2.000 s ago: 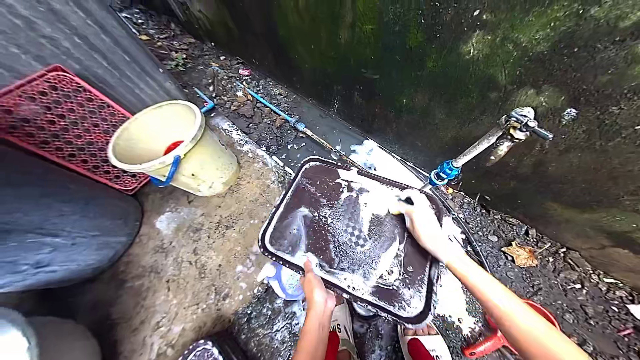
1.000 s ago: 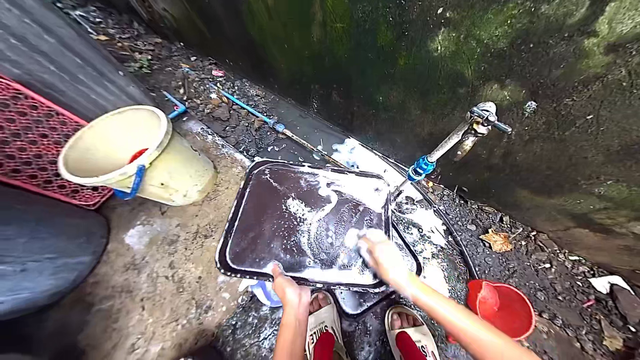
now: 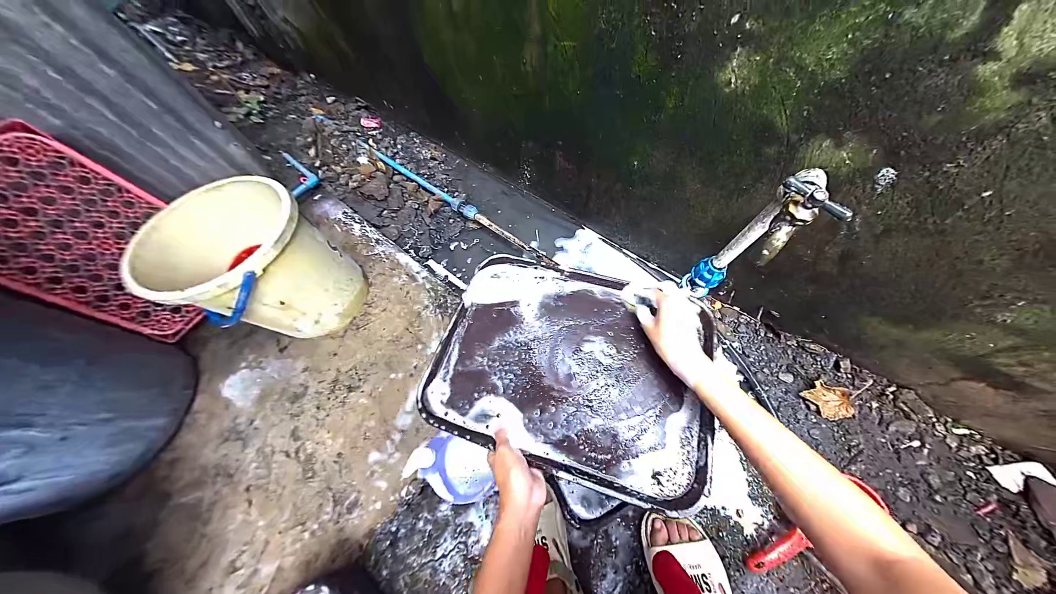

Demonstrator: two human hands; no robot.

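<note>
A dark rectangular tray [image 3: 569,371] with rounded corners, streaked with white suds, is held out above my sandalled feet. My left hand [image 3: 518,478] grips its near edge, thumb on top. At the far right corner, my right hand [image 3: 672,330] presses a small, pale, foam-covered thing, perhaps a sponge, on the surface. Beneath the near edge lie a white and blue soapy item [image 3: 460,469] and part of another dark tray [image 3: 586,502], mostly hidden.
A cream bucket [image 3: 330,289] with a blue handle holds something red, beside a red plastic crate [image 3: 74,223]. A tap [image 3: 804,198] on a pipe stands by the mossy wall [image 3: 610,107]. A red dipper [image 3: 780,551] is partly behind my right forearm.
My right hand has moved from the tray's near right part to its far right corner. My left hand remains on the near edge. The view has shifted somewhat.
</note>
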